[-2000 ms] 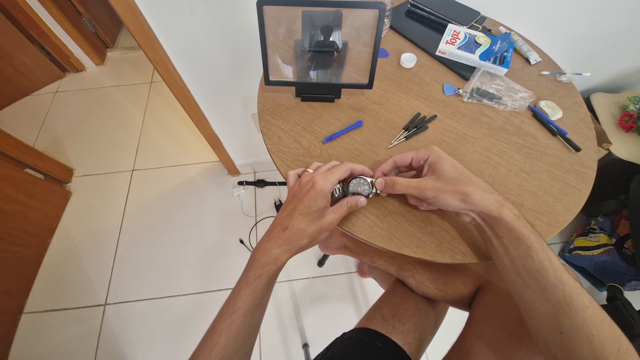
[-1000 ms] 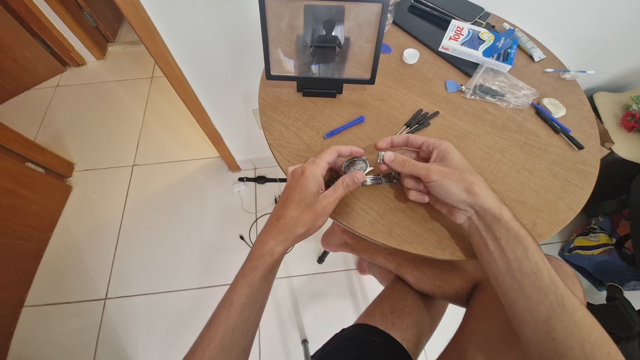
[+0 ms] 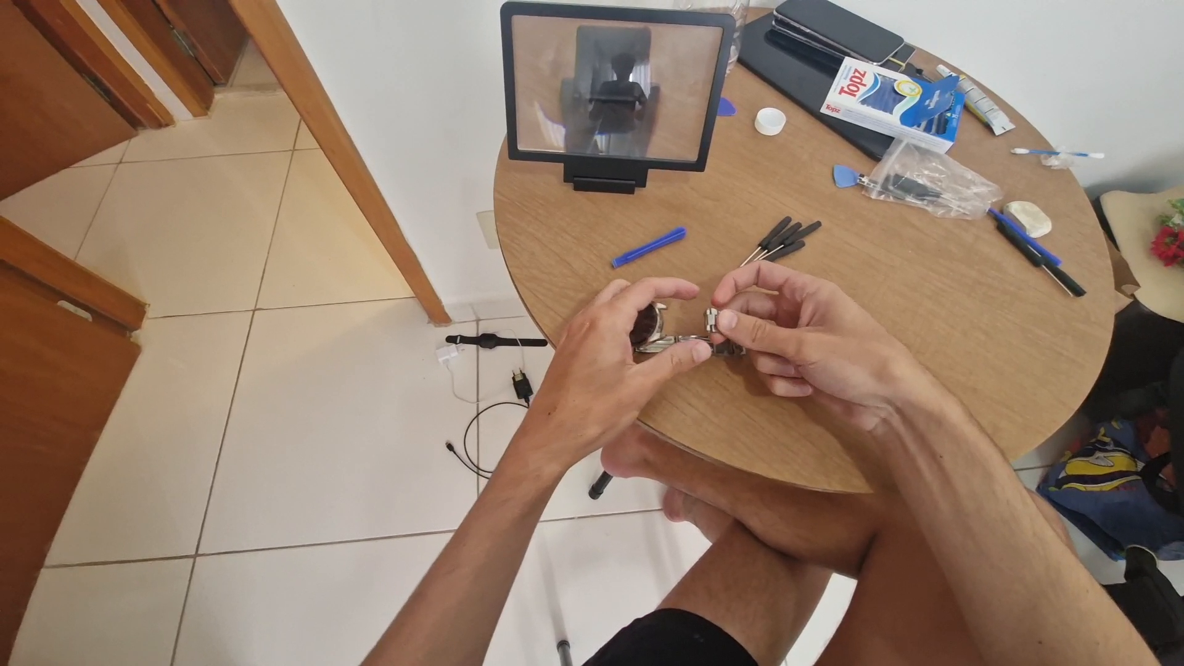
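My left hand (image 3: 601, 361) holds a wristwatch with a dark dial (image 3: 646, 326) near the table's front left edge, its case partly hidden by the fingers. The watch's metal link bracelet (image 3: 671, 343) stretches right, under my left thumb and towards my right hand. Between thumb and forefinger, my right hand (image 3: 795, 333) pinches an end of metal links (image 3: 711, 319). Whether this piece joins the rest of the bracelet is not clear. Just beyond the hands lie several small black-handled screwdrivers (image 3: 784, 242) and a blue plastic pry tool (image 3: 649, 247).
A screen magnifier on a stand (image 3: 606, 165) rises at the back left of the round wooden table (image 3: 999, 370). Further right are a white cap (image 3: 770, 121), a Topz box (image 3: 888, 106), a clear plastic bag (image 3: 934, 180) and pens (image 3: 1036, 250). A black smartwatch (image 3: 497, 341) and cable lie on the floor.
The watch was close between both hands; now the bracelet lies stretched to the right. My right fingers have drawn back from the case and hold metal links. My left forefinger has lifted off the watch.
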